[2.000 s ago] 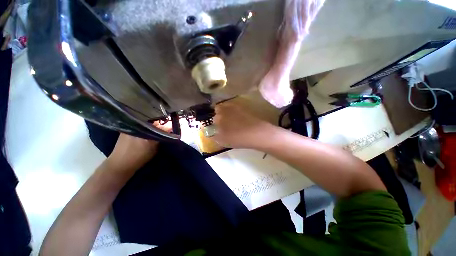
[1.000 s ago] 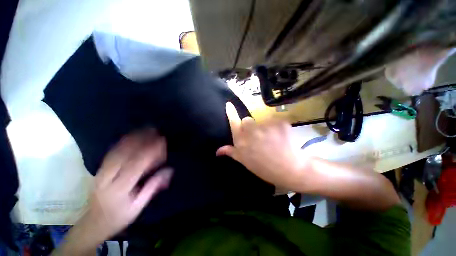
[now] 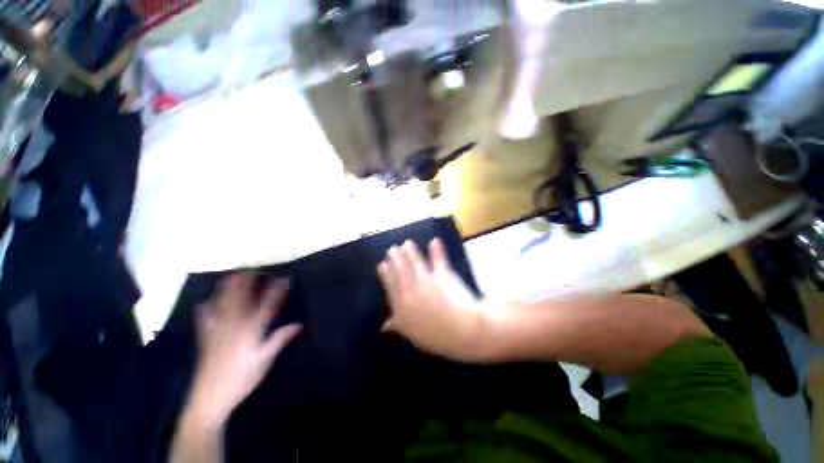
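A black fabric panel [image 3: 330, 280] lies on the white machine table in front of me, its far edge just short of the needle area. My left hand [image 3: 237, 330] is blurred, with fingers spread over the left part of the panel. My right hand [image 3: 425, 294] rests flat on the panel near its right corner, fingers apart. The sewing machine head [image 3: 388, 99] stands beyond the panel, its bright needle area above the yellowish machine bed [image 3: 488, 185]. No grey-blue piece shows on the panel.
Black scissors [image 3: 571, 194] and green snips [image 3: 673, 166] lie right of the needle. A pink cloth [image 3: 522, 77] hangs from the machine. A black and grey fabric heap [image 3: 68, 271] is at the left. Another person's arm [image 3: 113, 68] shows at the upper left.
The view has shifted and the machine head appears farther off. The panel now lies in front of the needle area, not beside it. The pale piece on it no longer shows.
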